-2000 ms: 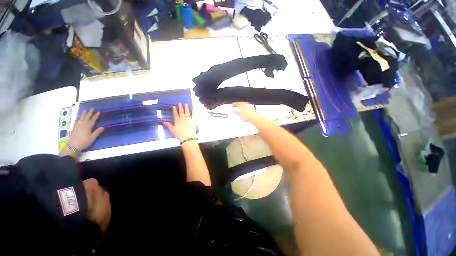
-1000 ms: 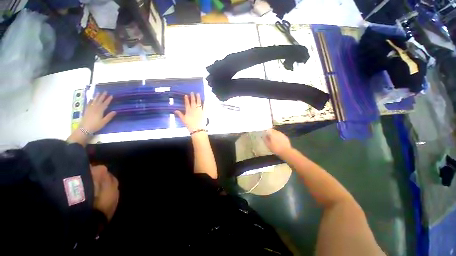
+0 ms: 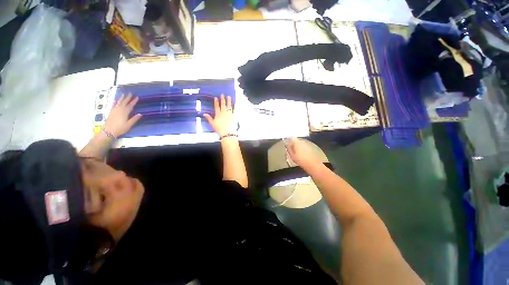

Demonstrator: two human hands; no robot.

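Note:
My right hand (image 3: 299,152) reaches in from the lower right, over a round cream stool (image 3: 298,196). Its fingers are curled and blurred; I cannot tell whether they hold anything. A thin pale line shows beside the fingertips. A black strip (image 3: 287,173) lies across the stool seat. My left hand is not in view. On the white table (image 3: 217,42), a seated co-worker's two hands press flat on a blue template (image 3: 162,127) with black bands in it. Black curved fabric strips (image 3: 301,88) lie to its right.
The co-worker (image 3: 184,222), in a black cap, fills the lower left. Scissors (image 3: 326,26) lie at the table's back. More blue templates (image 3: 399,89) lie at the right end, beside a dark fabric bundle (image 3: 441,58). A box-like holder (image 3: 150,33) stands at the back left.
My right hand has moved back from the table edge near the black strips to over the stool. The view has shifted, and the co-worker's face has turned more into sight.

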